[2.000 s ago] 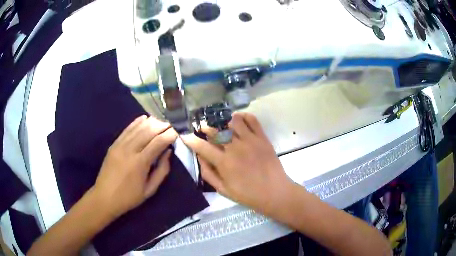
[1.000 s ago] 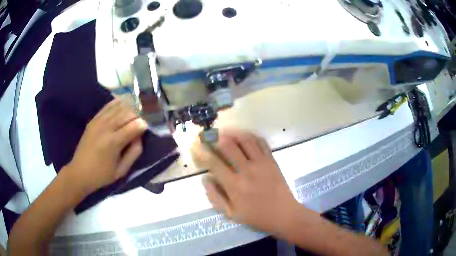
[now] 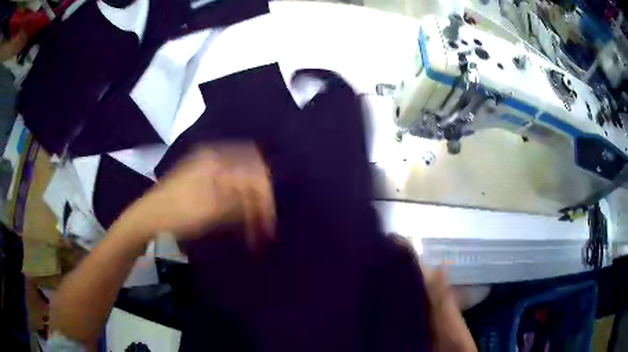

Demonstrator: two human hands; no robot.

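Observation:
A large dark purple garment panel [image 3: 317, 199] spreads from the table over its front edge towards me, its lower part blurred. My left hand [image 3: 224, 196] is blurred over the panel's left part, fingers pointing down; whether it grips the cloth cannot be told. My right hand [image 3: 444, 299] is at the panel's lower right edge, partly hidden by the cloth, and appears to hold that edge. The white sewing machine [image 3: 509, 103] with a blue stripe stands right of the panel. No cloth shows under its needle area [image 3: 441, 127].
More dark cut pieces [image 3: 76, 75] and white pieces [image 3: 162, 86] lie at the left. A brown side board [image 3: 41, 234] is at far left. Thread snips [image 3: 573, 212] and black-handled scissors [image 3: 596, 237] lie at the table's right. A blue bin [image 3: 558, 313] stands below. Ruler marks [image 3: 468, 258] run along the front edge.
The view has swung left, so the machine shows farther right. Both hands have left the needle area. A large dark panel now spreads in front of me, where a smaller part showed beside the machine.

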